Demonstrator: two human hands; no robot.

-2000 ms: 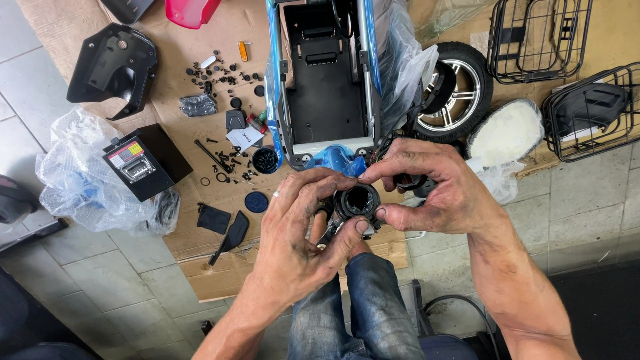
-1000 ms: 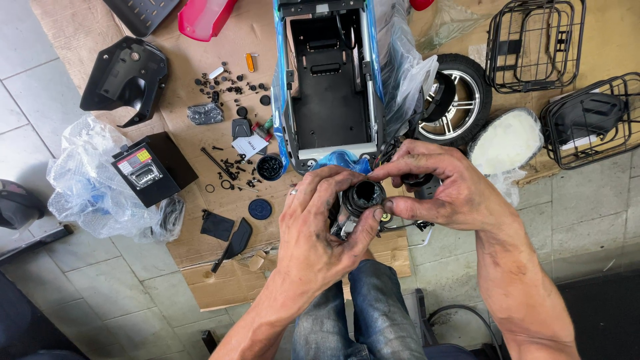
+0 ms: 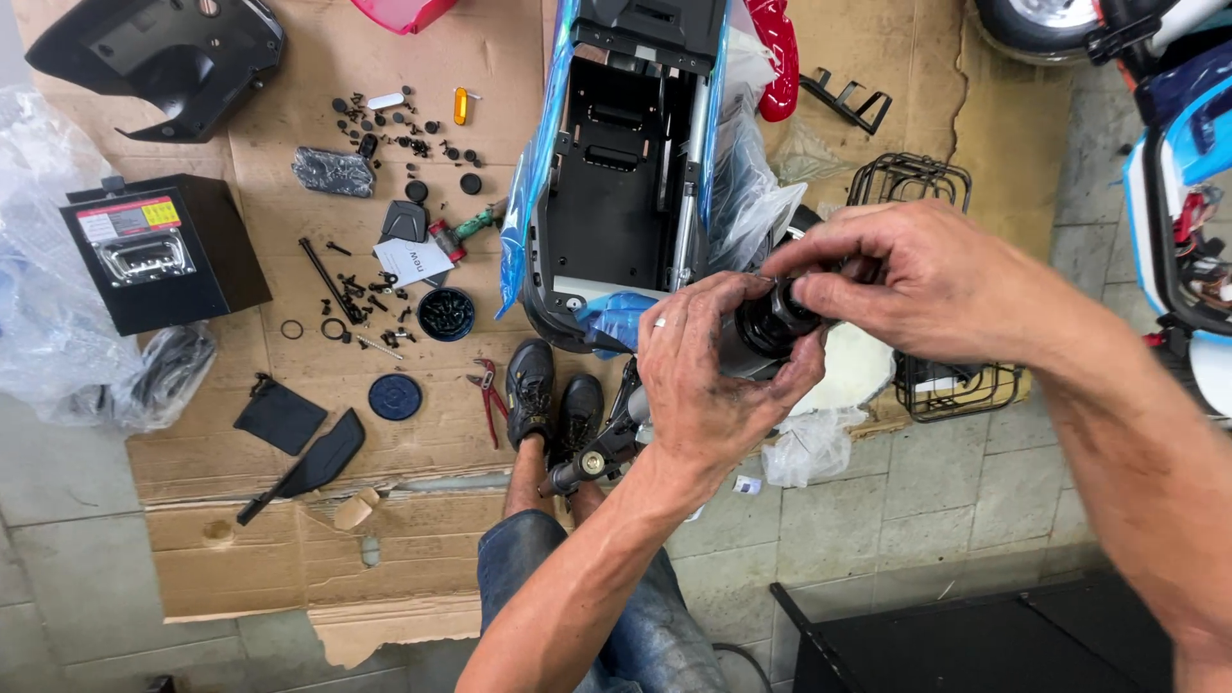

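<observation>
My left hand [image 3: 712, 366] is wrapped around a black cylindrical tube or collar [image 3: 767, 325], held at an angle above the front end of a scooter frame [image 3: 616, 183]. The thumb and fingertips of my right hand [image 3: 895, 279] pinch the rim at the tube's upper end; whether they hold a separate small part there cannot be told. Below my left hand a metal fork-like part [image 3: 611, 448] with a bolt shows beside my legs. Blue film covers the frame's edges.
Screws, caps and rings lie left of the frame, near a dark round tub [image 3: 446, 314] and red-handled pliers [image 3: 488, 399]. A black battery box [image 3: 164, 252] is farther left. Wire baskets [image 3: 910, 178], a white pad and plastic bags lie right; a black bench [image 3: 1011, 635] is lower right.
The view has shifted strongly. Both hands are now farther right in view, still together at the black tube, which is tilted where its open end faced up before.
</observation>
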